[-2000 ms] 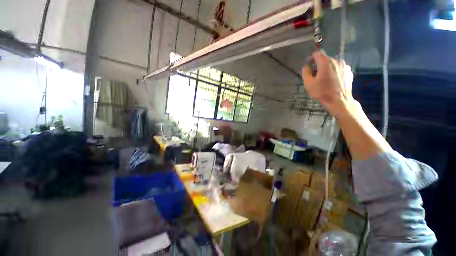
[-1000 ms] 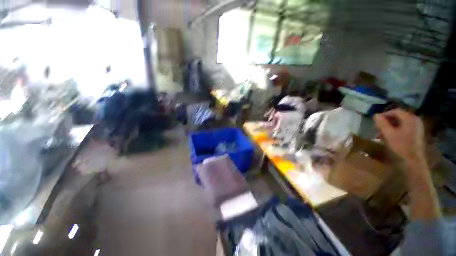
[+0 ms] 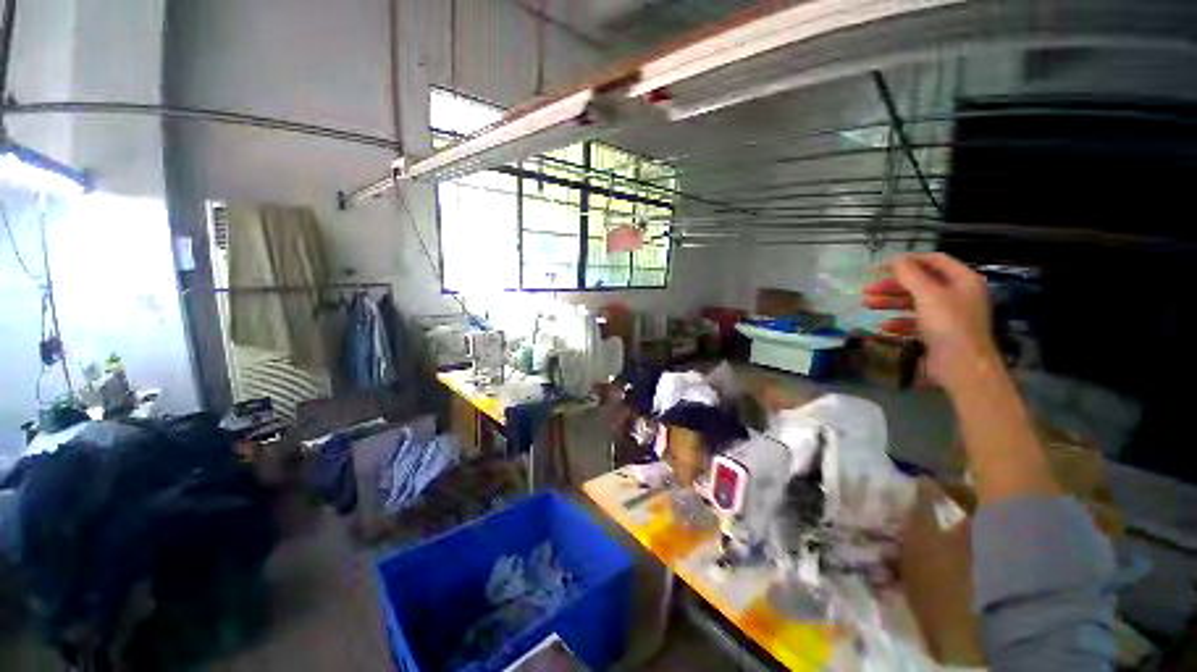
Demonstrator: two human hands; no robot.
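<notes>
My right hand (image 3: pixel 935 309) is raised in the right half of the view, its fingers loosely curled with a gap between them and nothing visible in them. Its grey-blue sleeve rises from the lower right. My left hand is out of the picture. A long white overhead light fixture (image 3: pixel 788 63) runs above my hand, apart from it. A cream machine head (image 3: pixel 751 483) with a red badge stands on the white-and-yellow worktable (image 3: pixel 683 538) below and left of my hand. White cloth is heaped behind it.
A blue bin (image 3: pixel 407 597) with pale scraps stands on the floor at lower centre. A dark garment heap (image 3: pixel 145 525) lies at left. More machines (image 3: pixel 486 348) stand on a table near the window. Brown cardboard (image 3: pixel 935 565) is beside the worktable.
My view has swung down and back up, and the worktable and blue bin are nearer. My right hand has left the cord end under the light fixture and is lower, with curled fingers.
</notes>
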